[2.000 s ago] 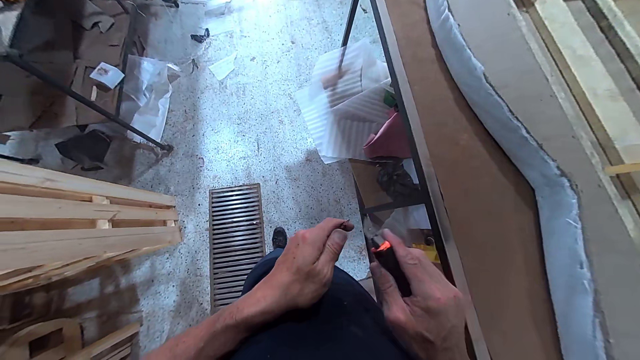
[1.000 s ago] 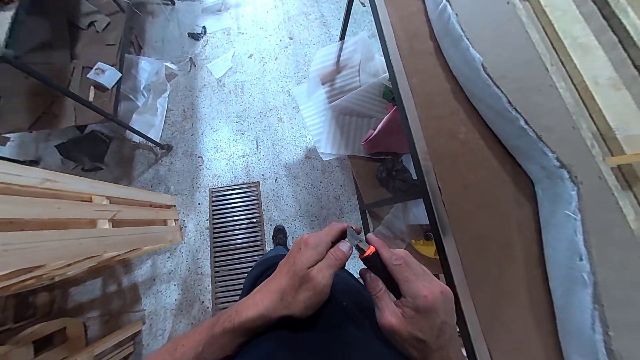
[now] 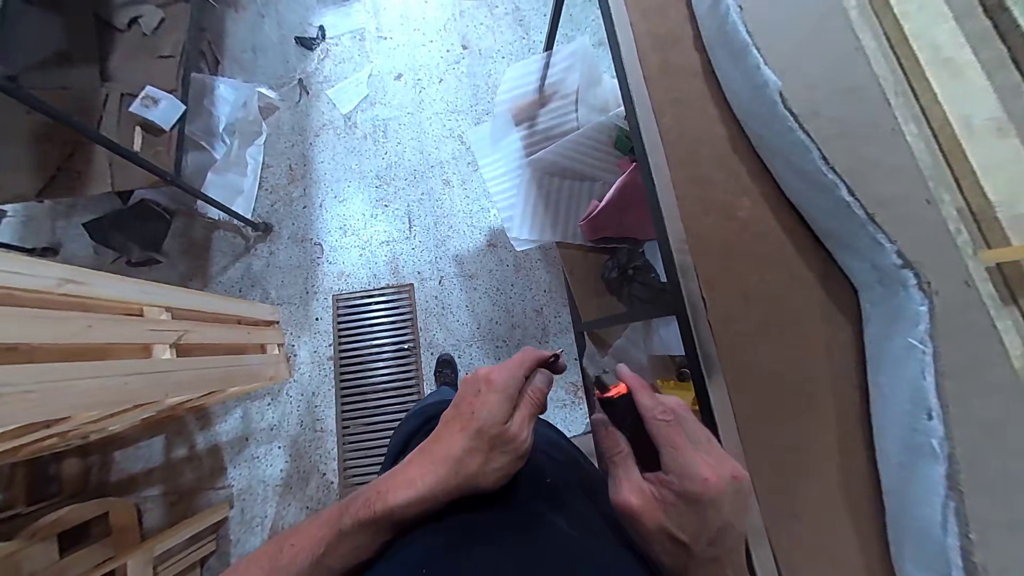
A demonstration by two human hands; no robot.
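Note:
Near the lower middle, my left hand is pinched round a small dark piece, too small to name. My right hand, at its right, is closed round a hand tool with a black handle and an orange part; its metal tip points up and left. A narrow gap separates the tool's tip from my left fingertips. Beside my right hand runs a workbench bearing brown board and a curved strip of white padding.
A floor grate lies left of my shoe. Stacked wooden frames stand at the left. White foam sheets, pink cloth and a black bag are by the bench. A dark metal bar crosses the upper left.
One second ago the tool's tip was at my left fingertips; now my hands are farther apart, with the tool clear of the left fingers.

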